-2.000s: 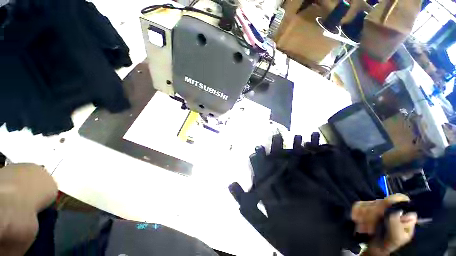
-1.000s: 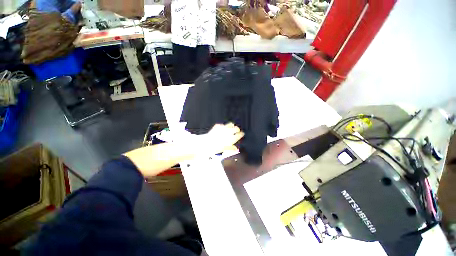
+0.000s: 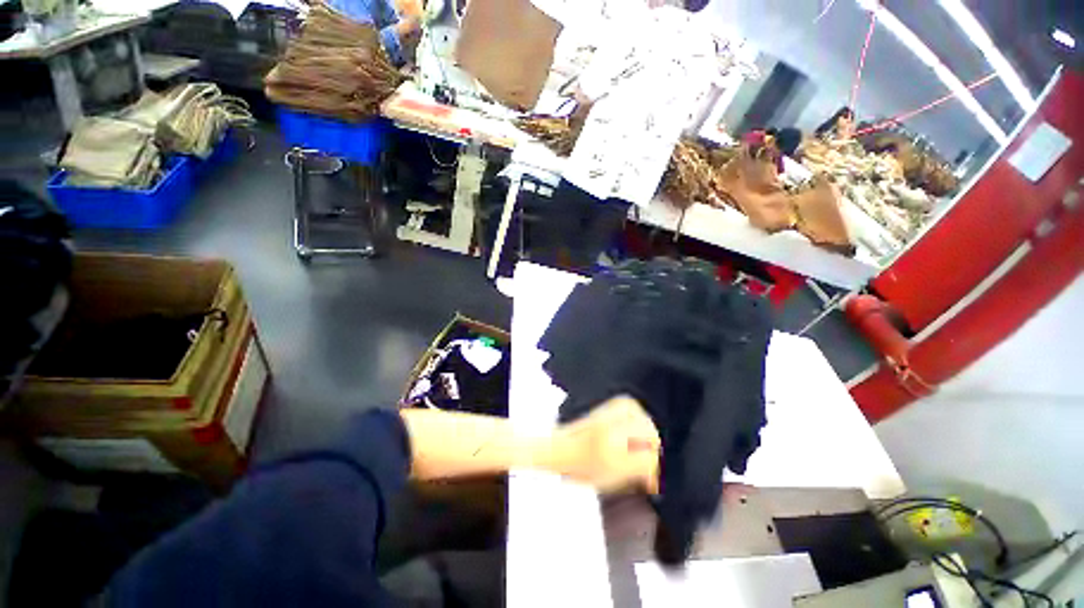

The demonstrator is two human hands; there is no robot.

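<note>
A stack of black workpieces (image 3: pixel 678 339) lies on the white table in front of me, with dark cloth hanging down at its near side. My left hand (image 3: pixel 612 445) reaches in from the left and is at the stack's near left edge. Its fingers are curled and blurred against the black cloth; I cannot tell whether they grip a piece. A black strip of cloth (image 3: pixel 678 523) hangs from the stack over the grey-brown bed plate (image 3: pixel 743 511). My right hand is not in view.
The sewing machine (image 3: pixel 886 594) is cut off at the lower right, with black cables (image 3: pixel 981 523) beside it. Cardboard boxes (image 3: pixel 244 380) stand on the floor at left. A red structure (image 3: pixel 987 273) rises at right. A person in white patterned clothing (image 3: pixel 636 113) is behind the table.
The view has swung left, so the machine is now mostly out of frame. My left hand has gone from open on the stack's near side to curled at its edge.
</note>
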